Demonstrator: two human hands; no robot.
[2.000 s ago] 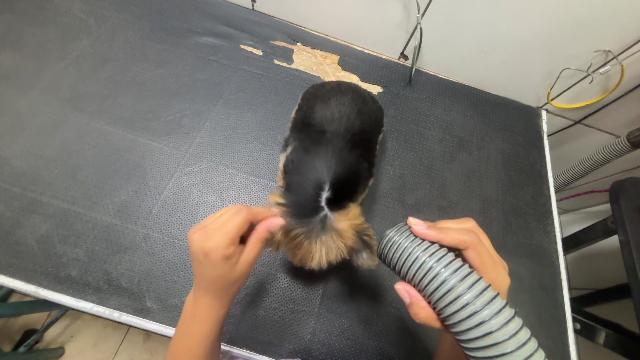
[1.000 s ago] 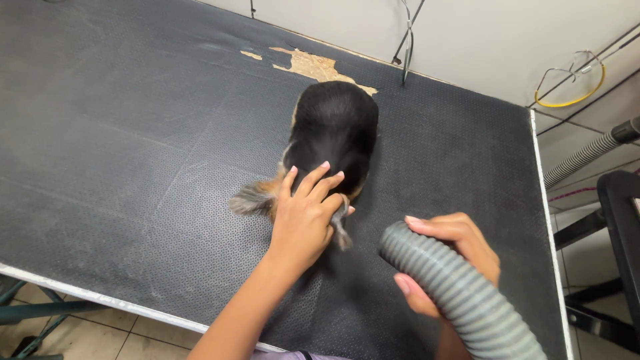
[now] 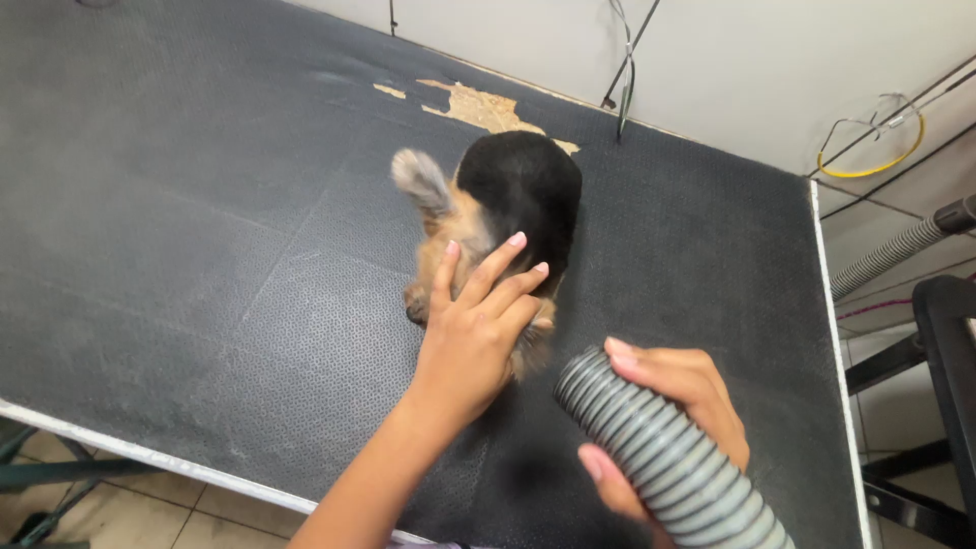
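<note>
A small black and tan dog [image 3: 522, 191] is on a black textured grooming table, its back turned up to the camera. My left hand [image 3: 476, 328] lies spread over its head and neck, fingers apart on the fur. One fluffy ear sticks out at the upper left, and the dark nose shows beside my hand; the rest of the face is hidden. In my right hand [image 3: 679, 404] is a ribbed grey dryer hose [image 3: 648, 435], its end pointing toward the dog without touching it.
The grooming table [image 3: 320, 229] has a torn patch [image 3: 488, 110] near the wall. Wires and a yellow loop [image 3: 873, 169] hang on the wall. Another ribbed hose [image 3: 888, 255] and a black metal frame [image 3: 945, 366] stand beyond the right edge.
The dog's head has turned to the left, bringing its nose into view. My left hand, at the fur's edge two seconds ago, now lies over the head. My right hand still holds the hose.
</note>
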